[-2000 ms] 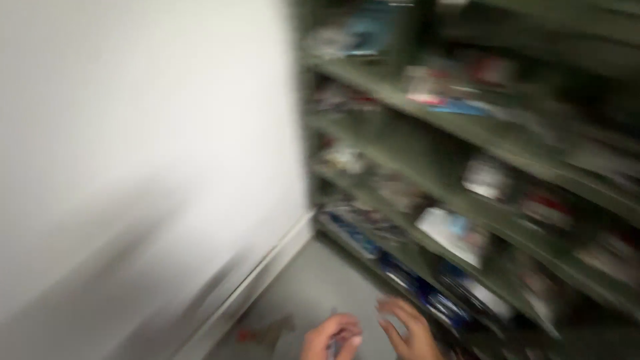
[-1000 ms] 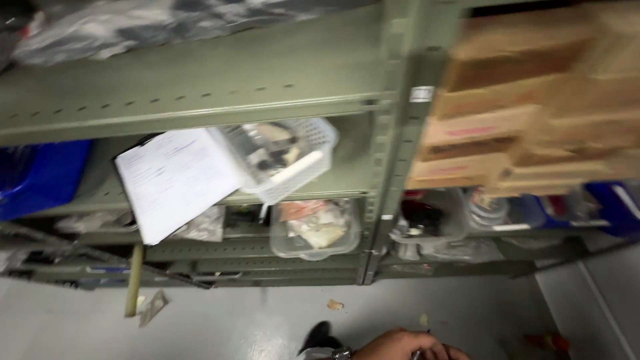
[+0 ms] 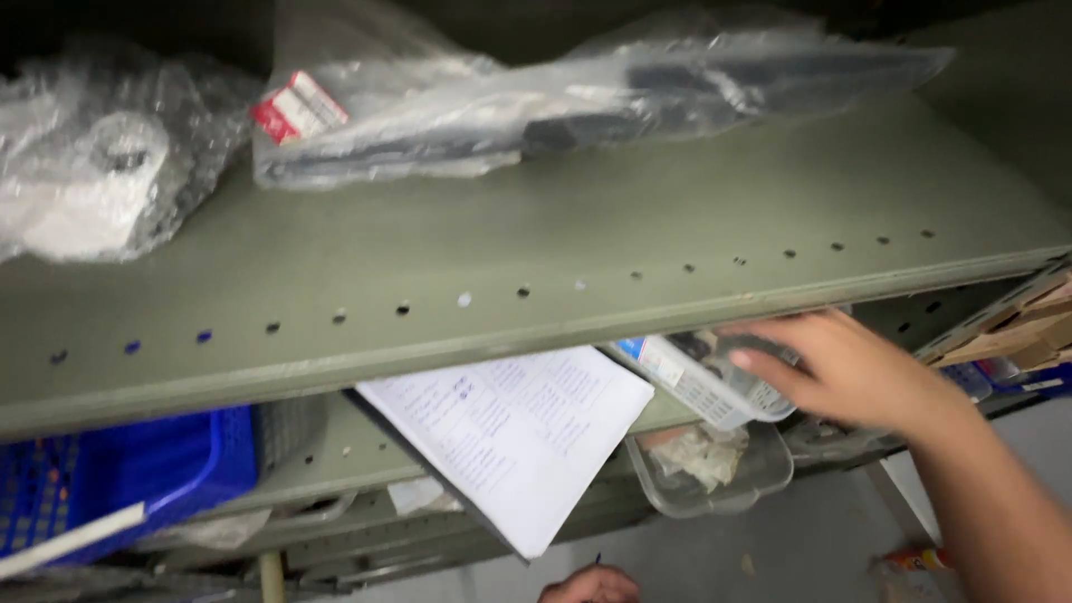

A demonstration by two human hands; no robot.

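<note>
My right hand (image 3: 825,368) reaches in below the edge of a green metal shelf (image 3: 536,243), over a white plastic basket (image 3: 703,389) with parts in it. Its thumb and fingers are apart; whether the fingertips touch anything in the basket is hidden. At the bottom edge of the view, my left hand (image 3: 590,586) is curled, with a small dark tip, perhaps of a pen, showing above it. Left of the basket, a clipboard with written sheets (image 3: 511,444) juts out from the lower shelf. A clear plastic container (image 3: 712,473) with crumpled material sits below the basket.
Plastic-wrapped parts (image 3: 586,109) and a bubble-wrapped item (image 3: 92,176) lie on the upper shelf. A blue plastic basket (image 3: 184,477) stands at the lower left. Cardboard boxes (image 3: 1022,322) are at the right edge. Grey floor (image 3: 829,519) shows below.
The view has swung from the wall corner to the shelves and come closer to them. My right hand, low near the other hand two seconds ago, is now up at the white basket.
</note>
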